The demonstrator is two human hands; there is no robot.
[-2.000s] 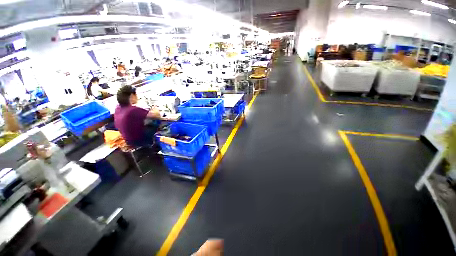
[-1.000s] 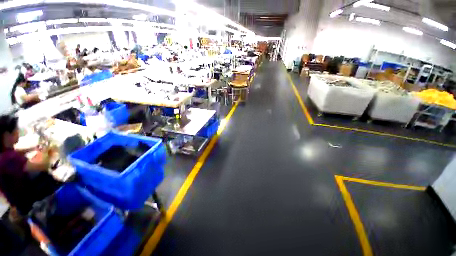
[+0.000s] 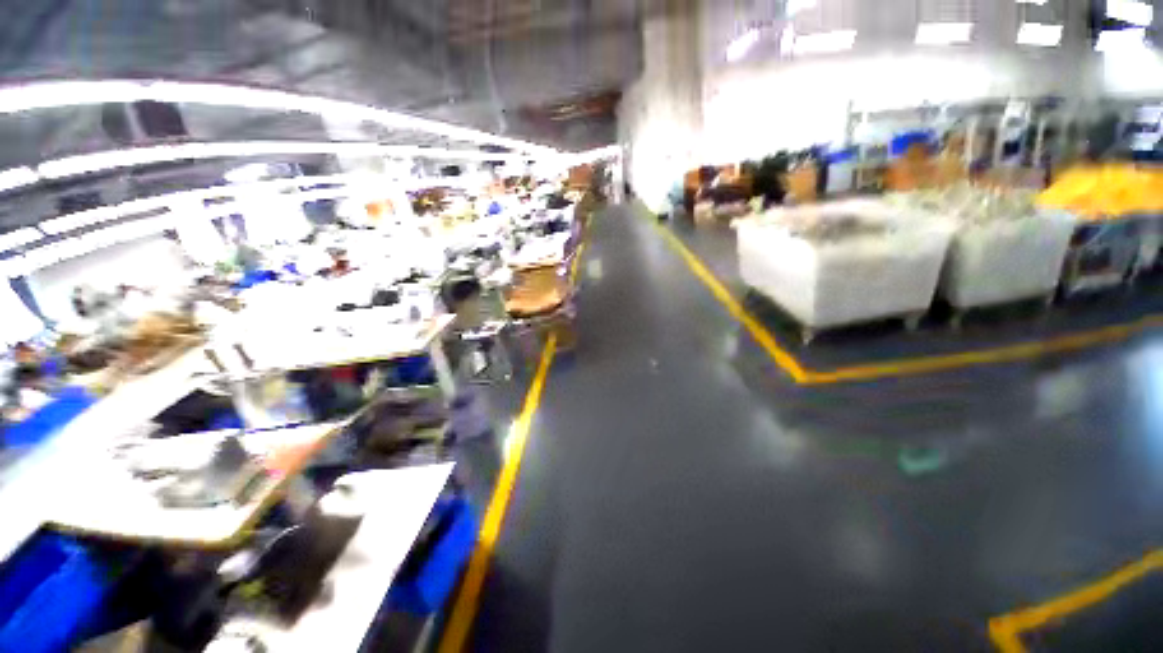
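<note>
Neither of my hands is in the picture. Nearest in front of me, at the lower left, is a white-topped worktable [image 3: 395, 517] with a dark piece lying on it. A blue crate [image 3: 440, 555] shows under its right edge. Another worktable [image 3: 191, 520] with a pale top stands to its left, with blurred things on it. The view is blurred, so small details cannot be told.
A dark grey aisle [image 3: 638, 485] runs ahead between yellow lines. Large white wheeled bins [image 3: 842, 271] filled with greyish pieces stand at the right, beside a yellow-orange pile [image 3: 1107, 189]. A chair with a brown seat [image 3: 536, 291] stands at the left line.
The seated person and the blue crates nearest me have passed out of view at the left. The white bins look nearer. The hand tip seen at the bottom two seconds ago is gone.
</note>
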